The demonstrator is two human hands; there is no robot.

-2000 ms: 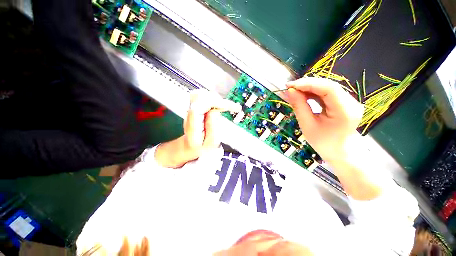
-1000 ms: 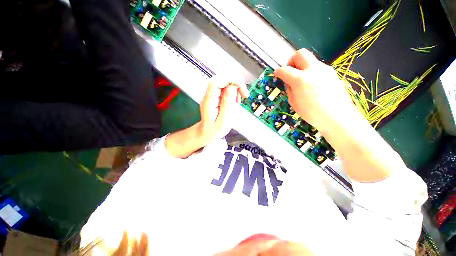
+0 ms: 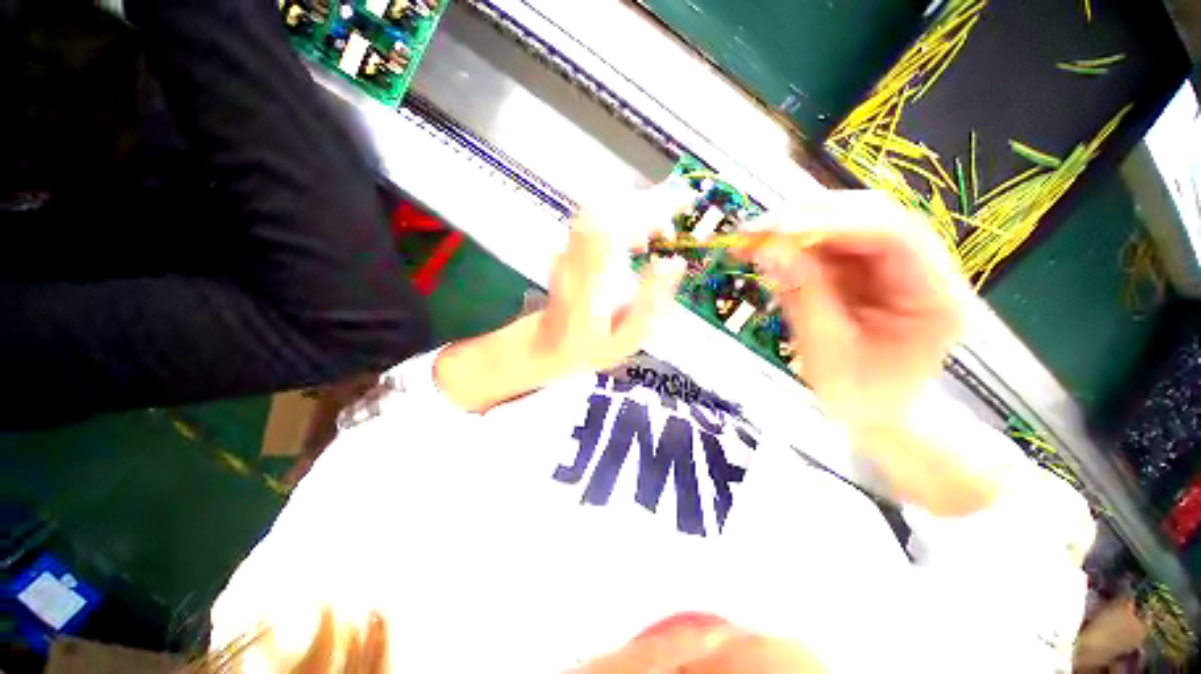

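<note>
The green circuit board panel (image 3: 739, 306) lies in the rail track, partly hidden under both hands. My left hand (image 3: 595, 292) is over the panel's left end, its fingertips closed on the end of yellow wire (image 3: 715, 242). How many wires it holds cannot be told. My right hand (image 3: 876, 296) is blurred, above the panel's right part. The yellow wire spans between the two hands just above the board, and its other end meets my right fingertips.
A second board panel (image 3: 393, 55) lies farther left in the track. Beyond the rail (image 3: 718, 82) is a black tray (image 3: 1021, 99) with yellow wires along its edges. A person's dark sleeve (image 3: 264, 224) is close on the left.
My right hand has moved from the panel's far edge back towards my left hand. Yellow wire now shows between the hands. The view has shifted slightly.
</note>
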